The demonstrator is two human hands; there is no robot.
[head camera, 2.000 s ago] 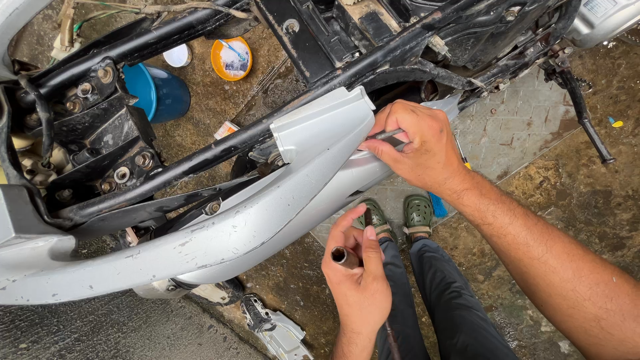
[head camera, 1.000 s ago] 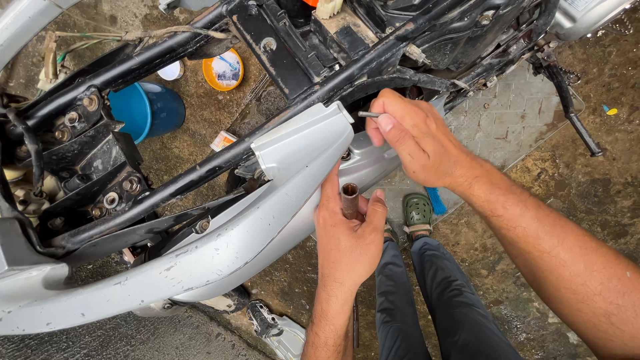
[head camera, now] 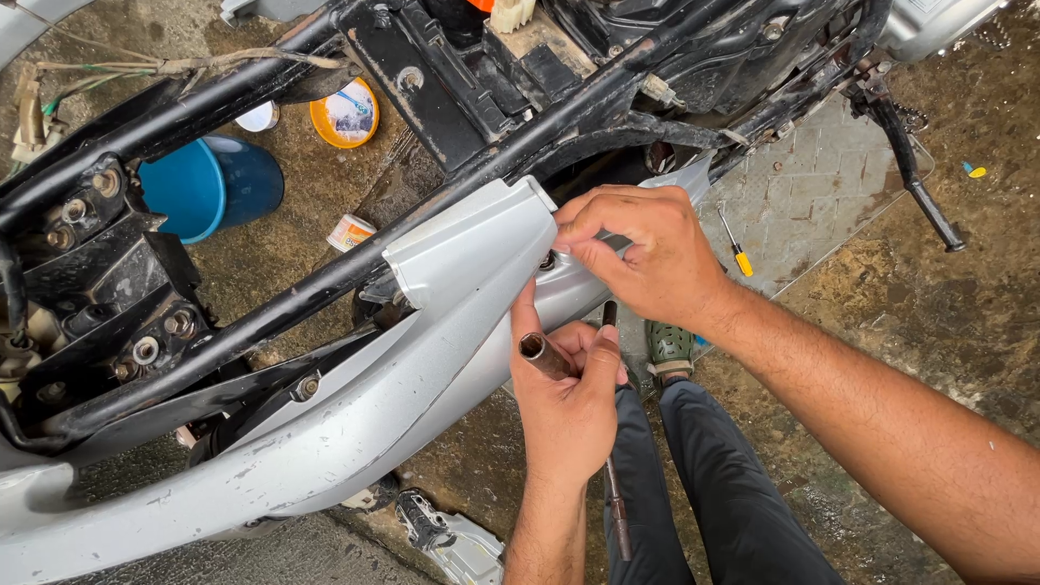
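A scratched silver body panel (head camera: pixel 455 276) of a motorcycle runs beside the black tubular frame (head camera: pixel 309 305). My left hand (head camera: pixel 565 398) holds a rusty T-handle socket wrench (head camera: pixel 546 356), its socket end pointing up and its bar passing below the palm. The index finger of that hand touches the panel's lower edge. My right hand (head camera: pixel 650 244) is at the panel's upper right end, thumb and fingertips pinched together; whether something small is between them cannot be told. A dark round fastener or hole (head camera: pixel 548 262) shows just under the fingertips.
On the wet floor are a blue bucket (head camera: pixel 244 183), an orange tub (head camera: pixel 318 122), a small cup (head camera: pixel 351 232) and a yellow-handled screwdriver (head camera: pixel 742 262). A kickstand (head camera: pixel 914 175) juts out at upper right. A silver part (head camera: pixel 467 552) lies at the bottom, near my legs (head camera: pixel 715 487).
The grey metal piece seen in my right fingers earlier no longer shows, and that hand is now against the panel's end. My left hand has moved up to the panel with the wrench.
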